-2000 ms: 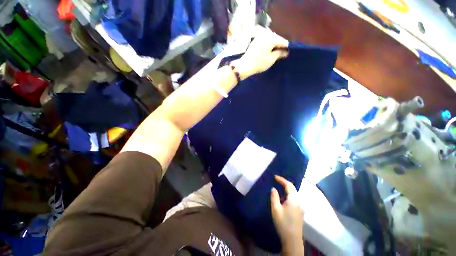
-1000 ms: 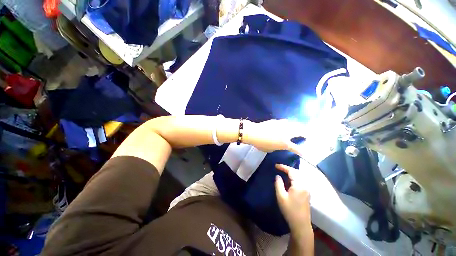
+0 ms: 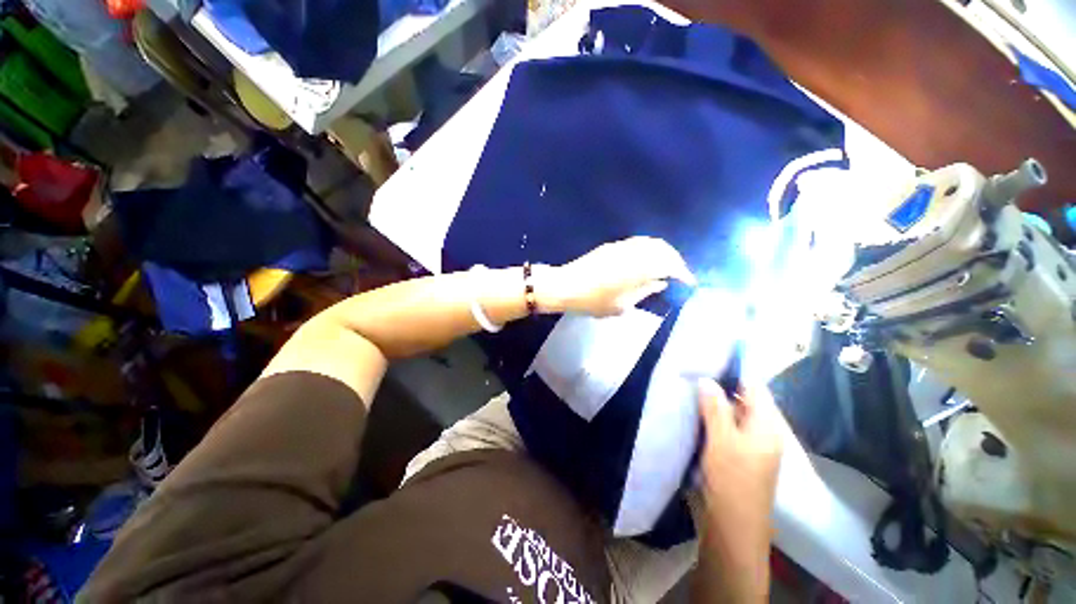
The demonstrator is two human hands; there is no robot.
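Note:
A navy garment panel (image 3: 614, 153) lies over the white table in front of the machine and hangs to the lap. A white fabric piece (image 3: 596, 358) lies on it below my left forearm. A longer white strip (image 3: 661, 437) runs from the lamp glare down toward the lap. My left hand (image 3: 631, 277) pinches the navy cloth near the strip's upper end. My right hand (image 3: 737, 437) is at the strip's right edge, fingers bent against the cloth; its grip is unclear. Glare hides the needle area.
The cream sewing machine head (image 3: 944, 248) stands at right, its lamp (image 3: 761, 254) glaring. Black-handled scissors (image 3: 909, 531) lie on the table at lower right. A reddish-brown board (image 3: 850, 71) is behind. Blue and navy cloth (image 3: 313, 35) is on a side surface at upper left.
My left hand has drawn back left from the glare and now pinches cloth. The long white strip has come into view between my hands. My right hand has moved slightly right.

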